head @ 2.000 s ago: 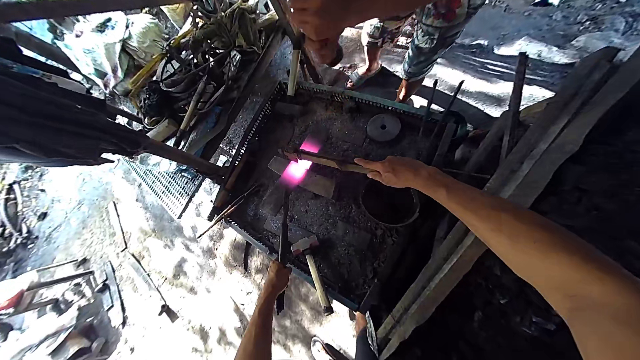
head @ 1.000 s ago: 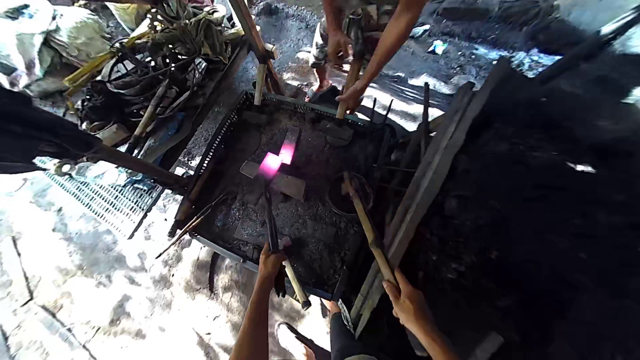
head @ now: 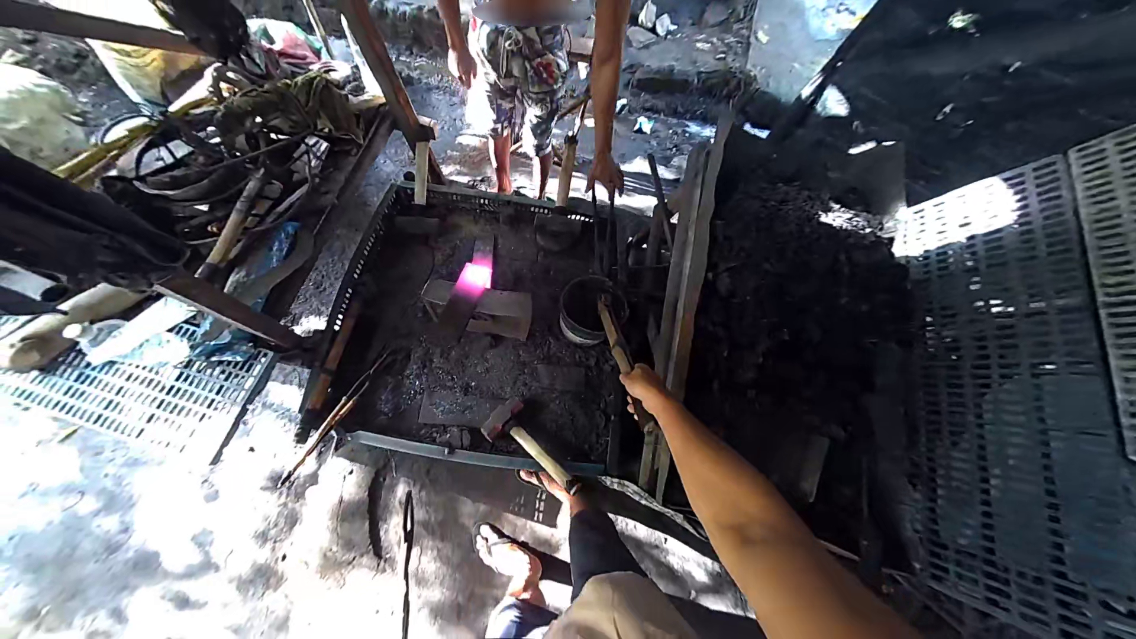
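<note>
My right hand (head: 646, 390) is closed around a wooden handle (head: 616, 339), whose far end is in or over a round bucket (head: 581, 335). My left hand is out of view. A glowing pink-hot metal piece (head: 476, 277) lies across metal blocks (head: 499, 312) on the dark, ash-covered bed, with a flat metal bar (head: 483, 248) extending beyond the glow. A hammer (head: 506, 419) with a pale wooden handle rests at the near edge of the bed.
Another person (head: 524, 80) stands across the bed, one hand near upright metal rods. A plank (head: 688, 302) borders the right side, with dark charcoal-like material (head: 790, 266) beyond. Thin rods (head: 342, 413) lean at the left corner. Plastic grating (head: 985, 355) stands far right.
My left hand, seen earlier holding a dark tool at the glowing metal, has left the view. The co-worker's hand has moved from a wooden handle toward the rods.
</note>
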